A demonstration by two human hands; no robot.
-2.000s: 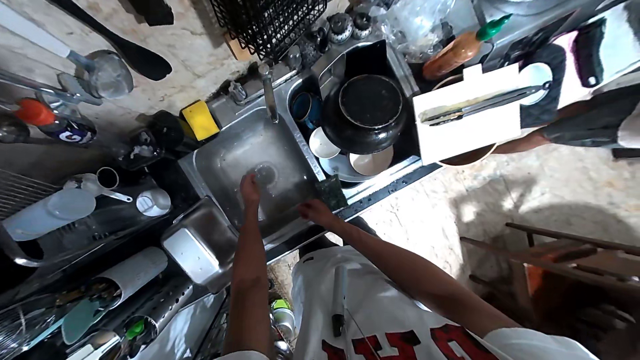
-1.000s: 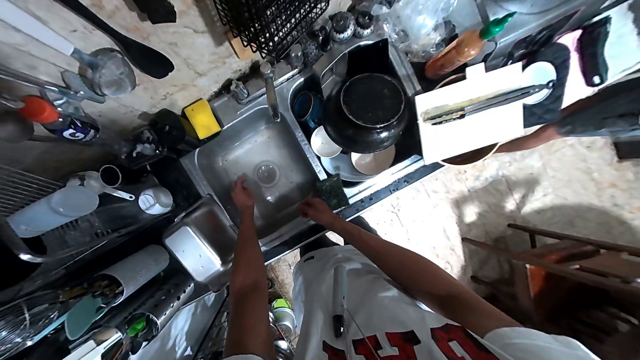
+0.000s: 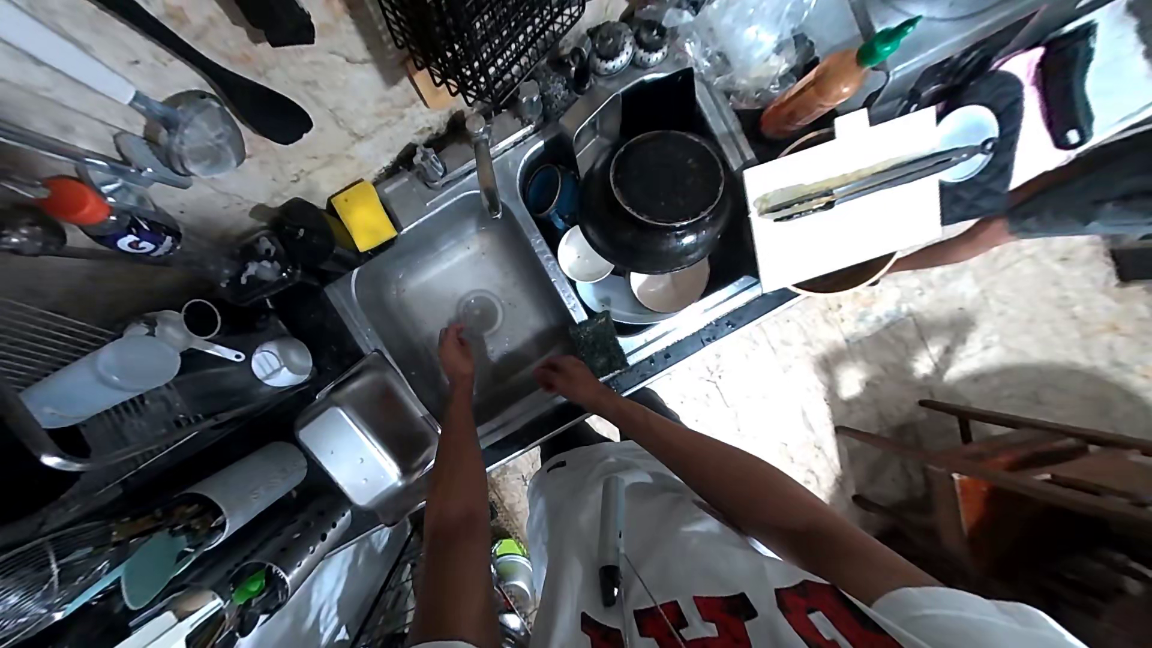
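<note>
My left hand (image 3: 456, 353) is over the left basin of a stainless steel sink (image 3: 414, 270), just below the drain strainer (image 3: 481, 310). Its fingers look curled, and I cannot tell whether anything is in them. My right hand (image 3: 567, 376) hangs over the basin's near right corner, beside a dark green scouring pad (image 3: 598, 345) on the divider; its fingers are bent and their grip is unclear. The faucet (image 3: 486, 171) points into this basin. In the right basin a black pot (image 3: 668, 202) rests upside down over bowls (image 3: 670, 286) and a blue mug (image 3: 551, 193).
A steel pan (image 3: 364, 436) sits left of the sink, and a yellow sponge (image 3: 363, 216) behind it. Dish racks with cups and utensil holders (image 3: 256, 486) stand left. At right, tongs (image 3: 873, 178) lie on a white board (image 3: 841, 225), near another person's arm (image 3: 967, 243). A wooden chair (image 3: 1008, 459) stands lower right.
</note>
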